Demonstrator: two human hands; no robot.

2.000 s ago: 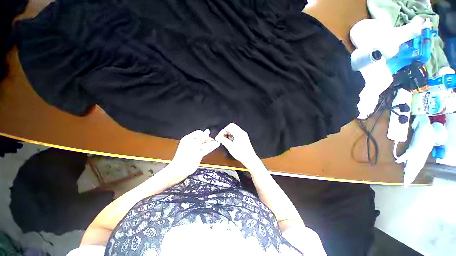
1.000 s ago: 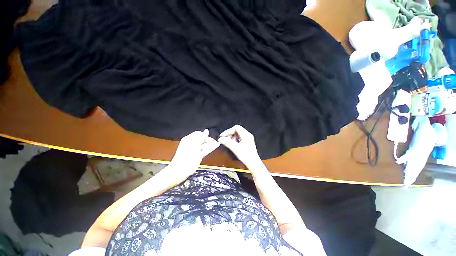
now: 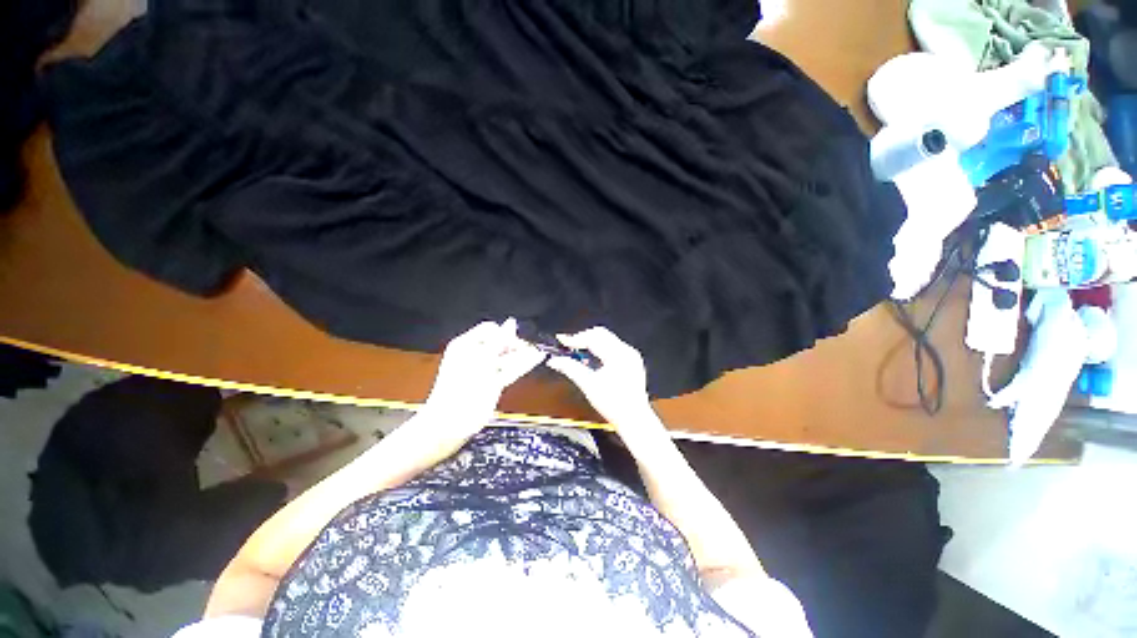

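A black dress (image 3: 499, 187) lies spread over the orange-brown table, its hem curving near the front edge. My left hand (image 3: 480, 368) pinches the hem between its fingertips. My right hand (image 3: 609, 371) is just to the right, shut on a small dark tool, likely thread snips (image 3: 567, 352), whose tip points left at the hem by my left fingertips. Any loose thread is too small to see.
The table (image 3: 362, 361) has a curved, yellow-edged front close to my body. At the right are white rolls (image 3: 910, 147), a power strip (image 3: 994, 305), a black cable (image 3: 925, 361), bottles and pale green cloth (image 3: 1016, 31). Dark cloth (image 3: 137, 480) lies below the table.
My right hand has turned and its fingers have shifted, so the dark tool now shows between the hands. My left hand and the dress have barely moved.
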